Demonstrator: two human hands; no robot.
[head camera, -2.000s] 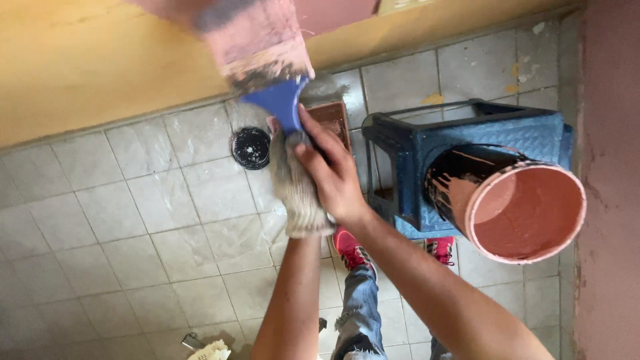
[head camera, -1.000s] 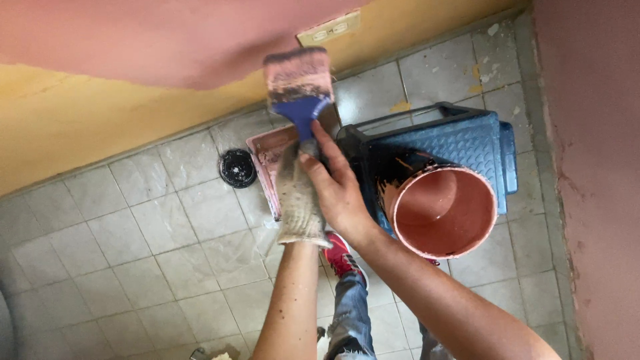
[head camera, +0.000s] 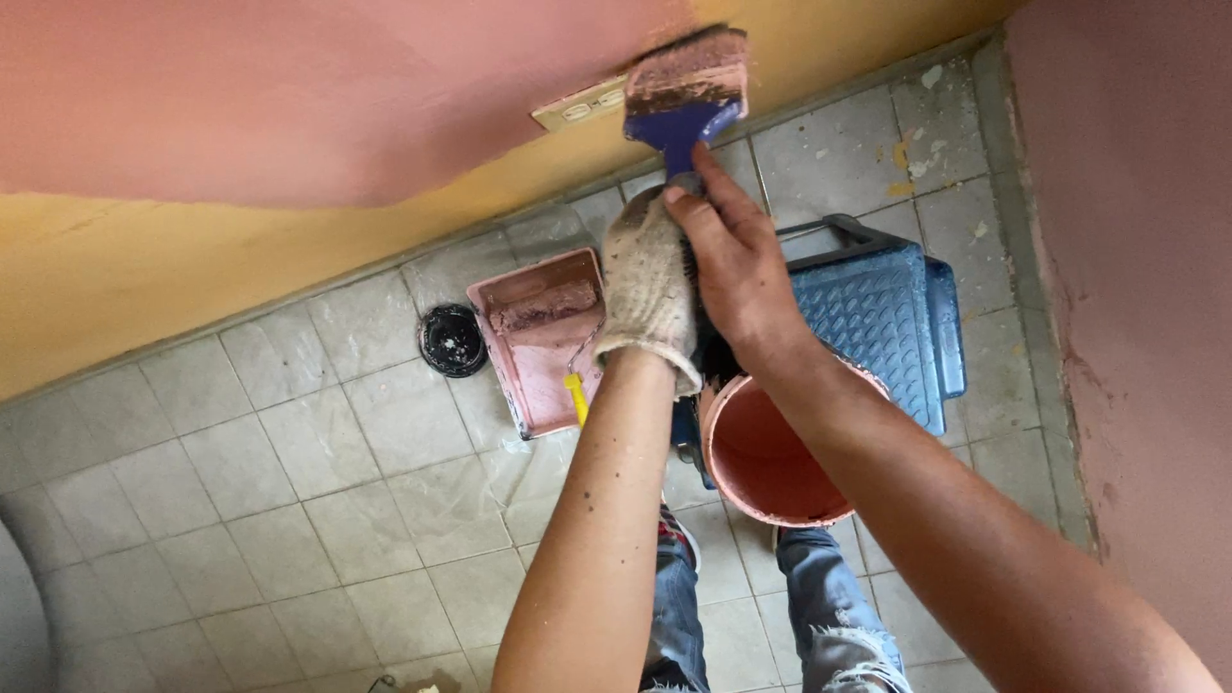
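Observation:
Both my hands grip the handle of a wide paintbrush (head camera: 685, 96) with a blue handle and pink-coated bristles. My left hand (head camera: 650, 274), in a stained knit glove, wraps the lower handle. My bare right hand (head camera: 736, 241) holds it from the right, fingers near the blue neck. The bristles are over the yellow part of the wall (head camera: 818, 48), just right of an electrical outlet (head camera: 577, 108); whether they touch it I cannot tell. Below my right forearm, a bucket (head camera: 770, 462) with pink paint inside is partly hidden.
A blue plastic step stool (head camera: 857, 308) stands behind the bucket. A pink-smeared paint tray (head camera: 539, 385) with a roller (head camera: 544, 306) lies on the tiled floor, beside a round black lid (head camera: 452, 340). A pink side wall (head camera: 1136, 241) rises at the right. My feet are below the bucket.
The blurred brush of two seconds ago has moved right along the wall, past the outlet, with both hands still on it. The view has shifted, showing more of the tray.

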